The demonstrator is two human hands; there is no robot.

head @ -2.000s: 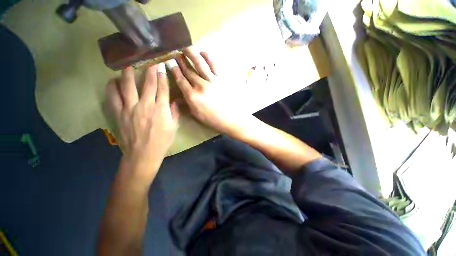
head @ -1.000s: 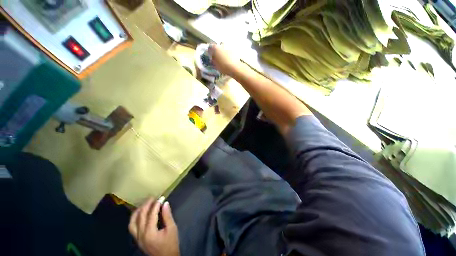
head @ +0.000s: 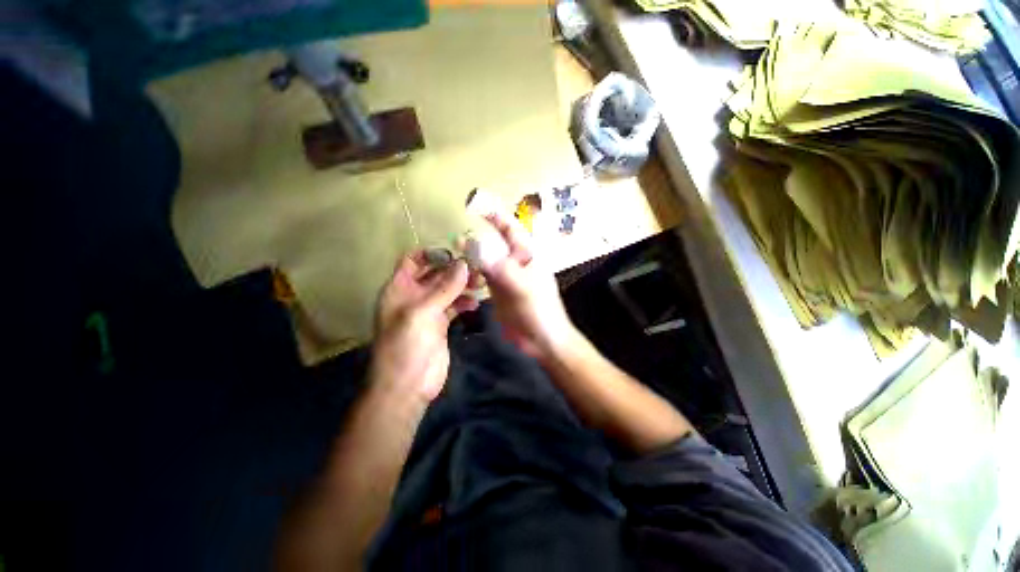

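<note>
A khaki-yellow cut panel (head: 257, 201) lies over the press base, under the brown press head (head: 364, 139) on its silver shaft. My left hand (head: 419, 324) is at the panel's front edge and pinches a small greyish piece (head: 438, 257) in its fingertips. My right hand (head: 517, 279) meets it from the right, fingertips close to a small pale piece (head: 472, 248). The hands nearly touch. Both are somewhat blurred, and the exact shape of the small pieces cannot be told.
A clear round bag of small parts (head: 617, 121) stands at the bench's right, with dark loose parts (head: 566, 208) before it. A yellow push button (head: 526, 210) shows beside the panel. A thick panel stack (head: 884, 168) lies on the white table (head: 772, 369).
My right hand has come back from the bag to meet my left hand, which has moved up and right to the panel's front edge. The camera view has turned.
</note>
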